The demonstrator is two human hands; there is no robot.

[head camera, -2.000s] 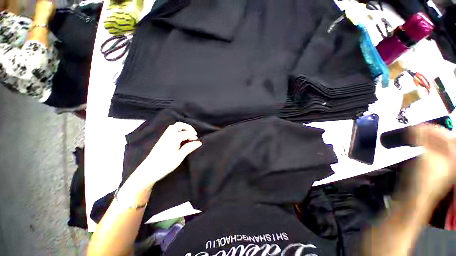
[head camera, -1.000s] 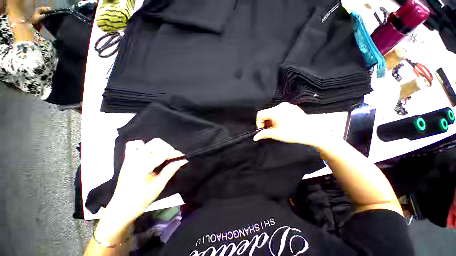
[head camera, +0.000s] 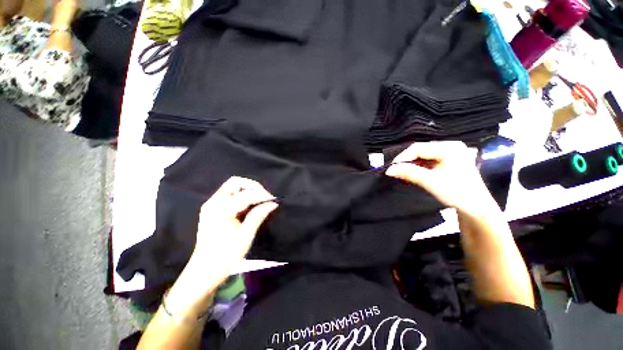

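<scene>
A loose black garment piece (head camera: 321,225) lies crumpled over the near table edge, in front of my torso. My left hand (head camera: 236,222) pinches its upper edge between thumb and fingers at the left. My right hand (head camera: 437,174) pinches the cloth edge farther right, with the cloth stretched between both hands. No needle or thread can be made out at the fingertips. A large layered stack of black garments (head camera: 300,82) lies just beyond the loose piece.
A phone (head camera: 496,152) lies partly behind my right hand. Black thread cones (head camera: 550,172), red-handled scissors (head camera: 584,98), a blue pouch (head camera: 504,51) and a magenta bottle (head camera: 546,33) are at the right. Large scissors (head camera: 156,57) are at the left. Another person's patterned sleeve (head camera: 44,75) shows far left.
My right hand came in from the thread cones at the right and took hold of the cloth. Since one second ago, it has moved farther right and my left hand slightly up and right.
</scene>
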